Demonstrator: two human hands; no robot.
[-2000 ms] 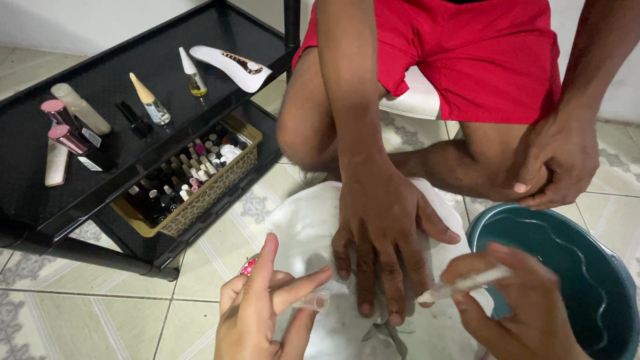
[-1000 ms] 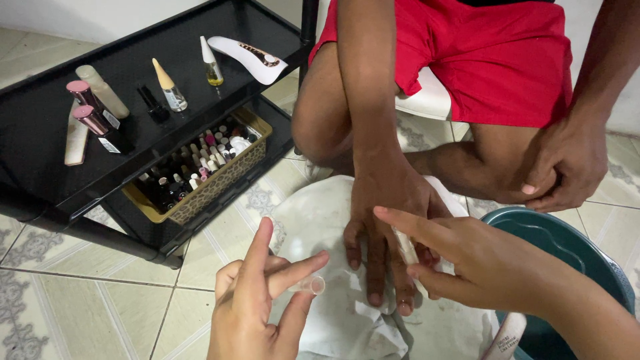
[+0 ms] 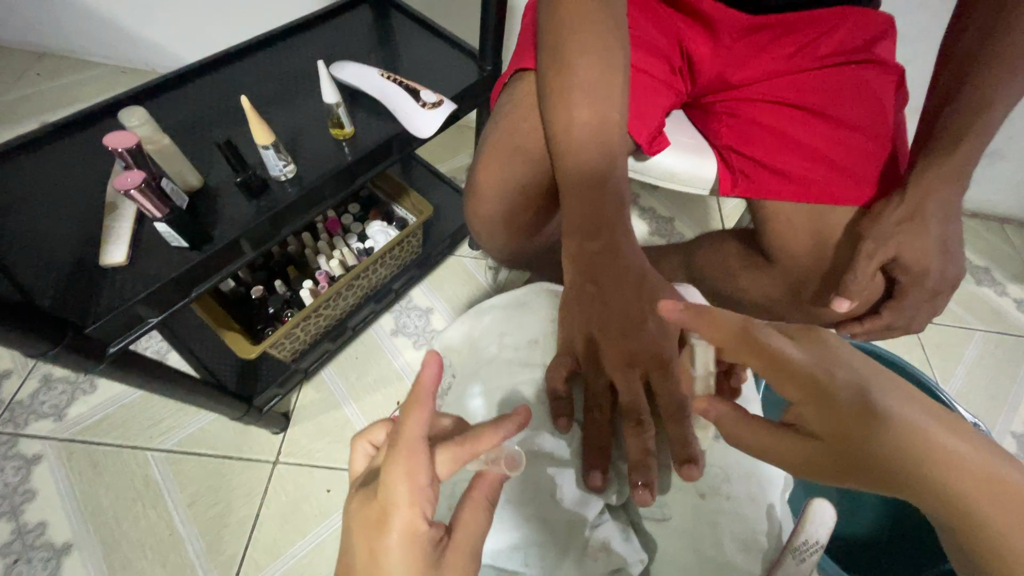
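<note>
My left hand [image 3: 432, 472], low and left of centre, pinches a small clear cap [image 3: 506, 461] with its open end turned outward. On the right, my right hand [image 3: 784, 392] holds a small pale, translucent tube or bottle [image 3: 702, 366] upright between thumb and fingers. That tube is beside another person's hand [image 3: 620, 344], which lies palm down with fingers spread on a pale cloth [image 3: 496, 336]. One fingertip of that hand has a shiny spot. A nail file [image 3: 806, 534] with writing on it stands at the lower right edge of the cloth.
A black shelf cart [image 3: 48, 184] at left bears nail polish bottles [image 3: 152, 196], cone-capped bottles [image 3: 268, 144], a second file [image 3: 118, 220] and a white handheld device [image 3: 396, 96]. Below is a basket [image 3: 344, 296] of polish bottles. A teal basin [image 3: 872, 512] sits at right, near the person's knees.
My right hand has turned upright beside the other person's hand; two seconds ago it held the pale tube tilted near the fingertips. My left hand still holds the cap.
</note>
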